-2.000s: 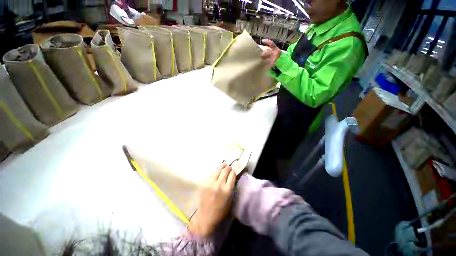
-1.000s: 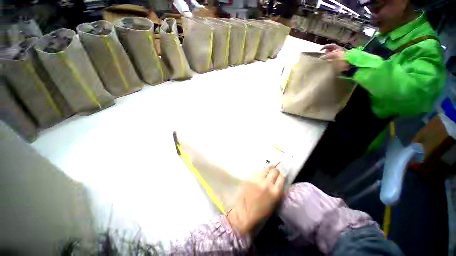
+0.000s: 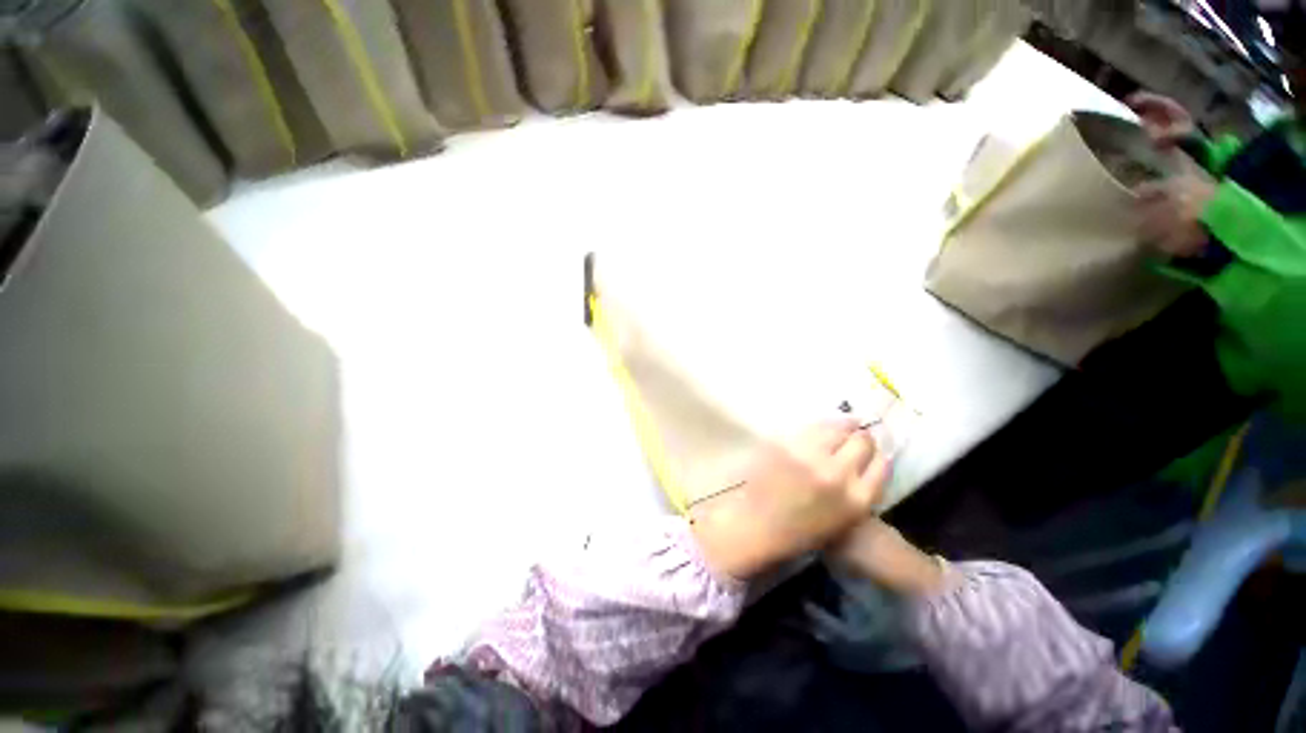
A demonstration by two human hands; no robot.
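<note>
A taupe bag body [image 3: 680, 394] with a yellow seam edge lies flat on the white table in front of me. A short dark strip is at its far corner and a small dark dot near its right end. My left hand [image 3: 802, 494] lies across the bag, its fingers curled and closed at the right end, beside the dot. My right hand [image 3: 881, 556] comes from the lower right and meets the left at the table's near edge. Its fingers are hidden behind the left hand.
A large upright bag [image 3: 172, 372] stands close at the left. A row of upright bags [image 3: 473, 65] lines the far table edge. A person in a green sleeve [image 3: 1260, 229] handles another bag [image 3: 1053, 244] at the right. A pale blue-white padded arm [image 3: 1210, 580] is at the lower right.
The view has turned down and left, so the left bag shows larger. The other person's bag has tilted, its mouth now showing. My hands stay together at the flat bag's right end.
</note>
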